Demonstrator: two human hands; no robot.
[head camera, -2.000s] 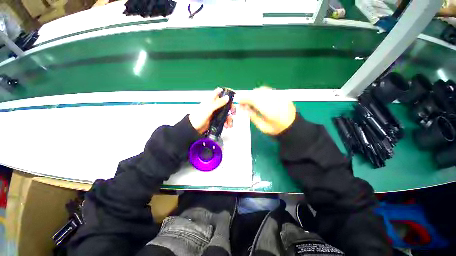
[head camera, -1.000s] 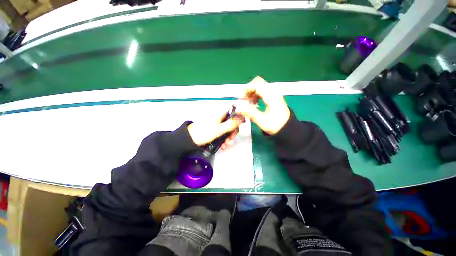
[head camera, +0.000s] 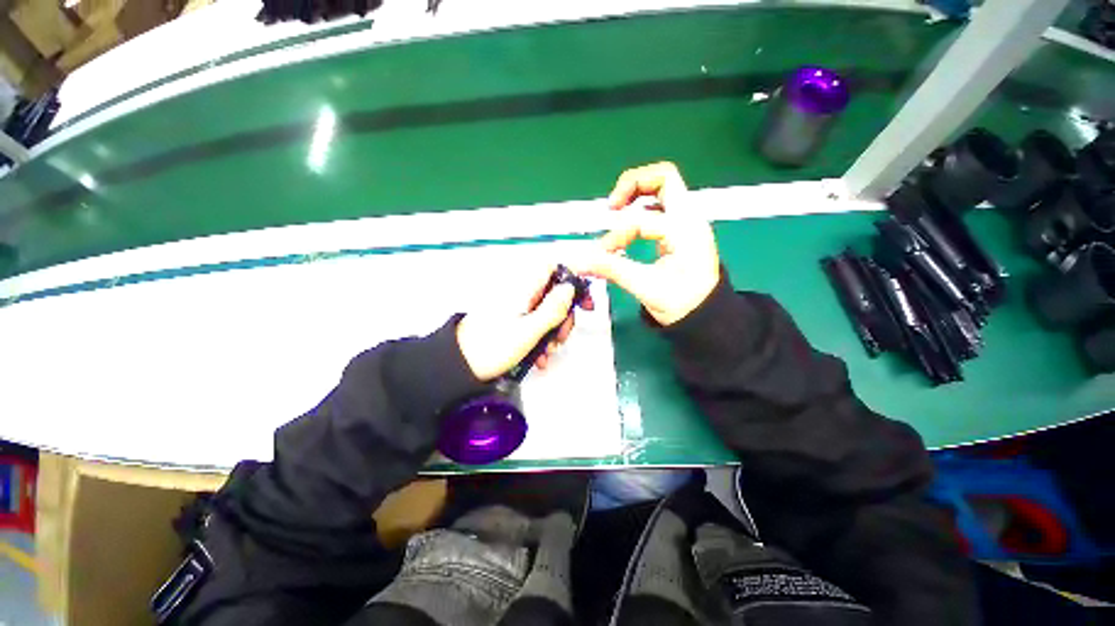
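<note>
My left hand (head camera: 511, 333) is closed around the black handle of the appliance (head camera: 484, 427), held over the white sheet. Its round purple head points down toward my lap, and the handle's open end is up and to the right. My right hand (head camera: 662, 251) is just right of that end, thumb and index finger extended toward it, other fingers curled. Whether something small is between the right fingertips is too blurred to tell.
The handle shells (head camera: 917, 294) lie piled at the right, with black barrel housings (head camera: 1076, 284) beyond. A part-built unit with purple rim (head camera: 801, 116) stands on the green belt (head camera: 489, 135) near a white post (head camera: 948, 92). A carton (head camera: 122, 538) is at the lower left.
The purple-rimmed unit has moved left along the belt, out from behind the post. My right hand has opened its fingers more beside the handle end. My left hand keeps its hold.
</note>
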